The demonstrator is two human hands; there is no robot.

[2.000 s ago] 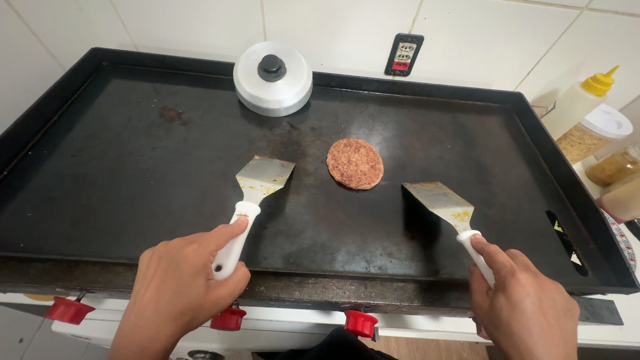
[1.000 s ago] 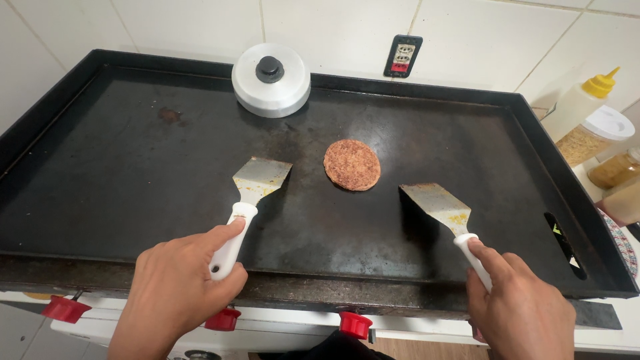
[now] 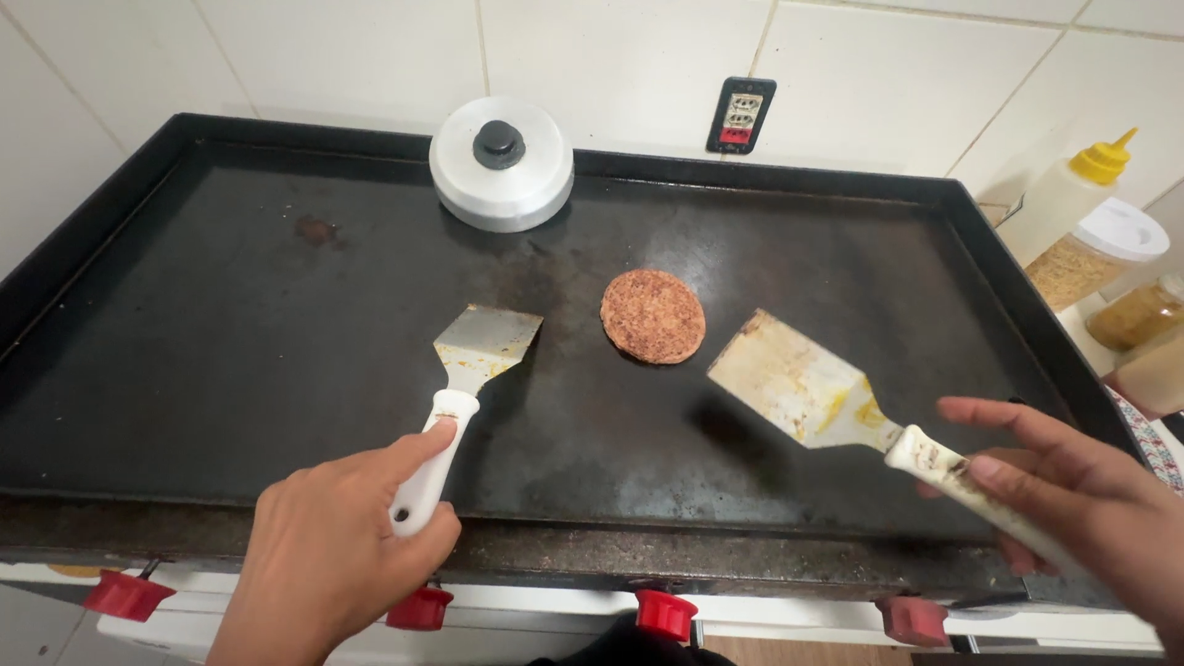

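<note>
My left hand point(image 3: 342, 536) grips the white handle of a metal spatula point(image 3: 483, 342), its blade over the griddle left of a browned round patty point(image 3: 653, 316). The patty lies flat on the black griddle point(image 3: 305, 398), touched by neither spatula. My right hand point(image 3: 1054, 490) holds a second spatula point(image 3: 800, 375) by its stained white handle, some fingers lifted off it. That blade is raised above the surface just right of the patty, casts a shadow and bears yellow smears. Behind them a round aluminium lid point(image 3: 504, 180) with a black knob rests near the back rim.
Red knobs point(image 3: 666, 615) line the front below the griddle edge. At the right stand a squeeze bottle with a yellow cap point(image 3: 1059, 203), a white-lidded container point(image 3: 1078, 264) and a jar point(image 3: 1138, 314). A power outlet point(image 3: 741, 116) is on the tiled wall behind.
My right hand has turned its spatula and lifted it, with the blade's broad face now showing and nearer the patty. The left hand has barely moved.
</note>
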